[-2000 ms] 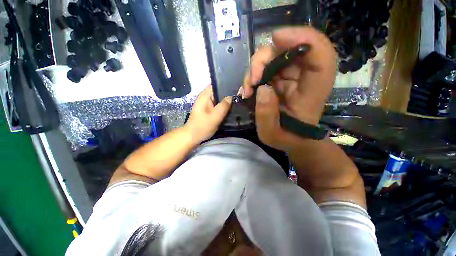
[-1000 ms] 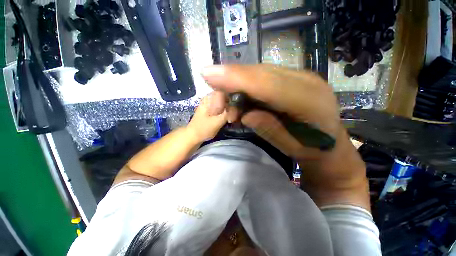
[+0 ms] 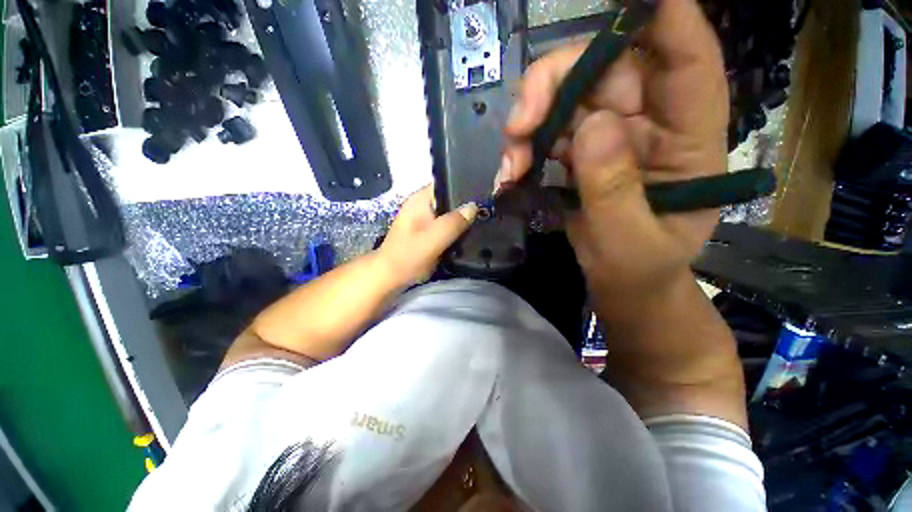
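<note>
The lock panel lies open side up, its lower end against my lap, with a silver hub plate in its upper part. My left hand holds the panel's left edge, thumb on the inside beside a tiny ring-like part. My right hand holds the circlip pliers, their two dark green handles spread wide. The pliers' short dark nose points left at the tiny part near my left thumb. Whether the tips touch it is not clear.
A second lock panel with a long slot lies to the left. Small black knobs are heaped beyond it; another dark heap is at right, partly behind my right hand. Bubble wrap covers the bench edge. Black frames hang at far left.
The pliers have turned from lying along my right palm to pointing left with handles spread. My right hand has moved up and right, uncovering the panel's lower part. My left thumb now shows inside the panel.
</note>
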